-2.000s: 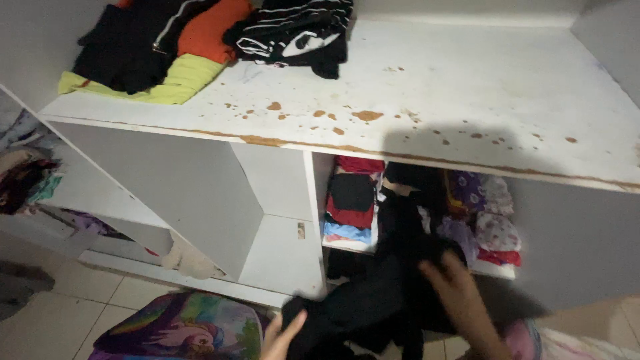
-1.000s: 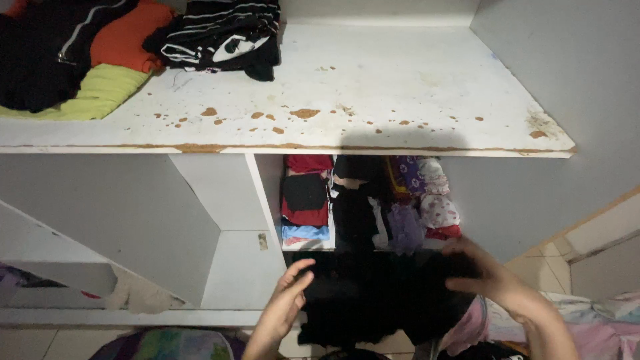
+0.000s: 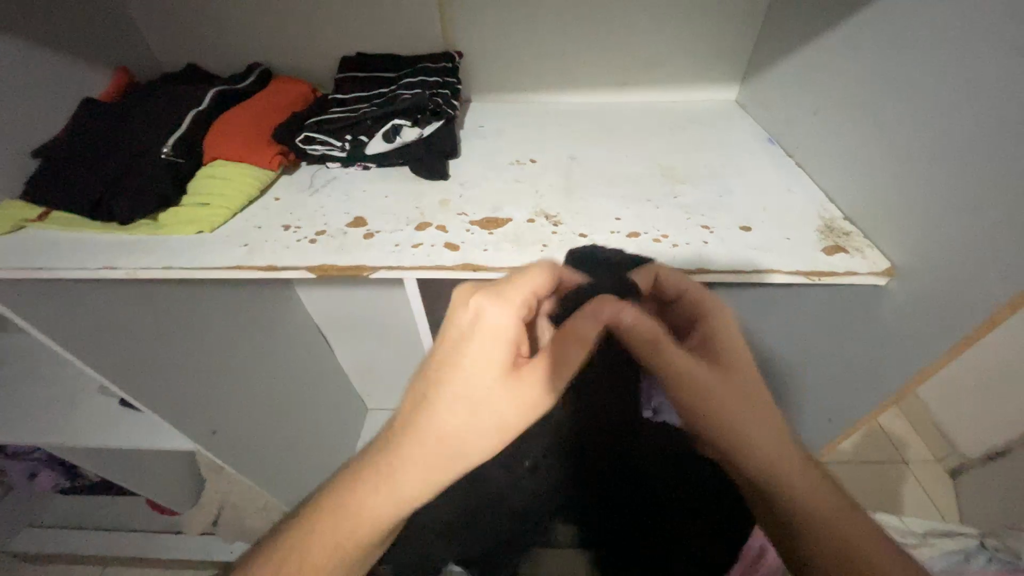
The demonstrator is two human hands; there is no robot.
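A black garment hangs from both of my hands in front of the shelf edge and spreads out toward the bottom of the view. My left hand pinches its upper end between thumb and fingers. Close beside it, my right hand grips the same bunched end, the two thumbs almost touching. A small tip of the cloth stands up above the fingers, against the shelf's front edge. The hands are slightly blurred, and the lower part of the garment is too dark to show its shape.
The white shelf has chipped paint. On its left lie a black garment with a zipper, an orange cloth, a yellow-green cloth and a folded black striped garment. Pink and white fabric lies low at the right.
My hands have come together and risen to the shelf edge, pinching the black garment's end. One second ago they were apart above it. The garment and my hands now hide most of the lower compartment's clothes.
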